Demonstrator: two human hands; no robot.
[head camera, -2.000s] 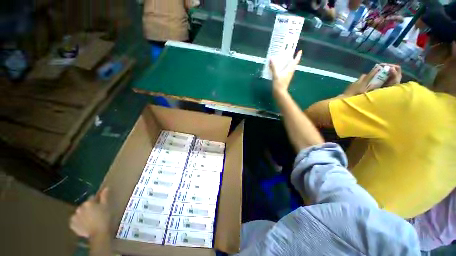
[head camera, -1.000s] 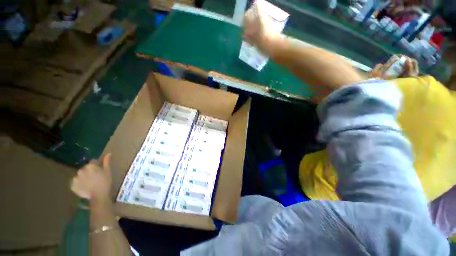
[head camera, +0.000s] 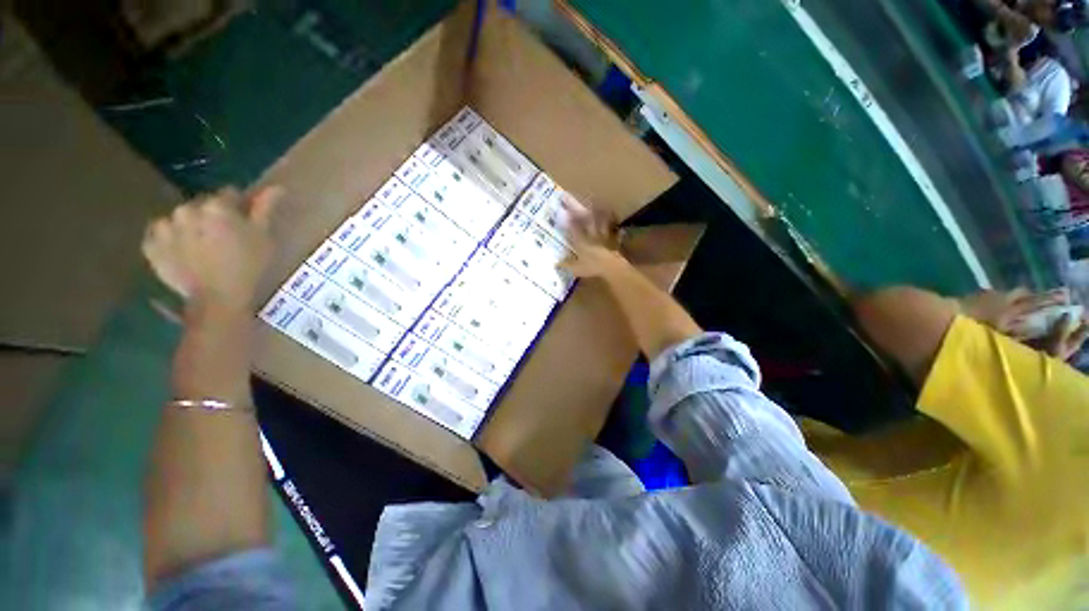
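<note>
The open brown carton (head camera: 561, 406) sits tilted in front of my lap. Two tight rows of white printed product boxes (head camera: 394, 257) lie inside it, small pictures upward. My left hand (head camera: 209, 251) is curled over the carton's left flap edge, thumb up. My right hand (head camera: 591, 245) is inside the carton at the far end of the right row, its fingers on the white boxes there. Whether it still grips a box is hard to tell, as the fingers are small and blurred.
A green-topped bench (head camera: 717, 84) runs beyond the carton to the upper right. A co-worker in a yellow shirt (head camera: 1015, 442) sits close at my right, hands near a small white item. Brown cardboard (head camera: 72, 215) lies at left. Other people show at the far upper right.
My right hand has come down from above the bench, where it held a white box, into the carton. My view has turned and moved closer. My left hand stays at the flap.
</note>
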